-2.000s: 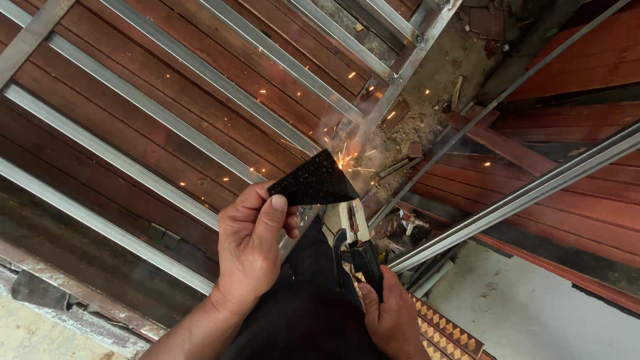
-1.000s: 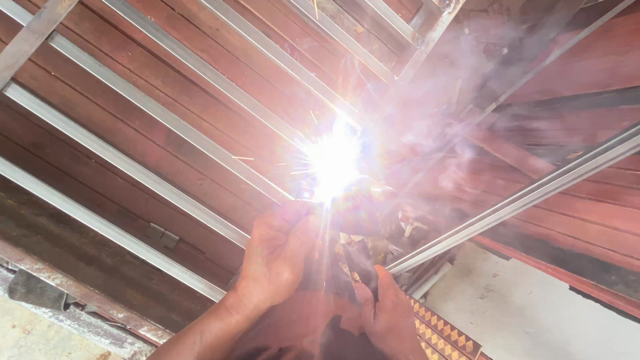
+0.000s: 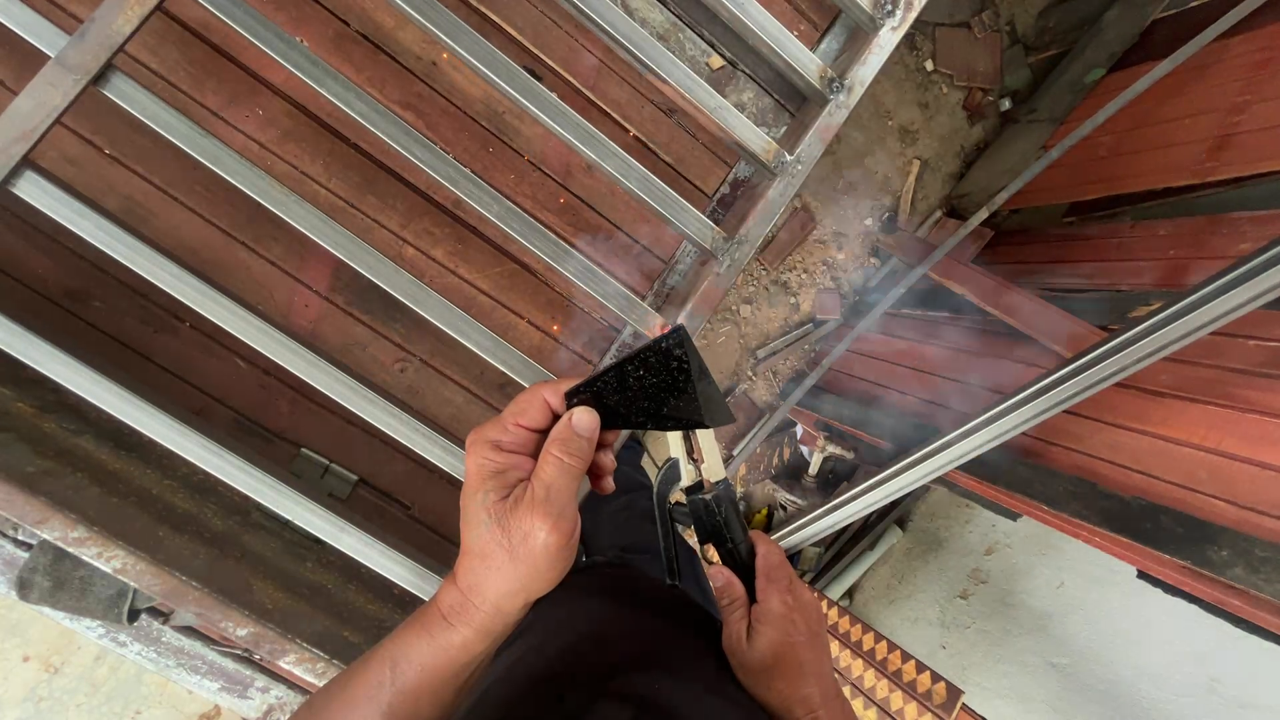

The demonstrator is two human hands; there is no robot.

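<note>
My left hand [image 3: 530, 480] pinches a dark welding glass plate [image 3: 650, 385] between thumb and fingers. My right hand [image 3: 775, 620] grips the black handle of a welding electrode holder [image 3: 715, 520]; its pale jaws point up behind the plate's lower edge. Whether an electrode sits in the jaws is hidden by the plate. Just beyond the plate, the end of a galvanized steel bar [image 3: 540, 240] meets the edge tube of a metal frame [image 3: 800, 170], with a small reddish glow there. Other bar ends along this tube show dark weld marks.
Reddish-brown wooden boards [image 3: 330, 230] lie beneath the frame. Long metal rails [image 3: 1060, 385] cross diagonally at the right, above red planks [image 3: 1150, 420]. Rubble [image 3: 790, 280] covers the ground beyond the edge tube. Patterned strips [image 3: 890, 665] lie beside my right hand. Thin smoke drifts about.
The bright welding arc seen one second ago has gone out, and the smoke has thinned. Both hands keep hold of the plate and the electrode holder.
</note>
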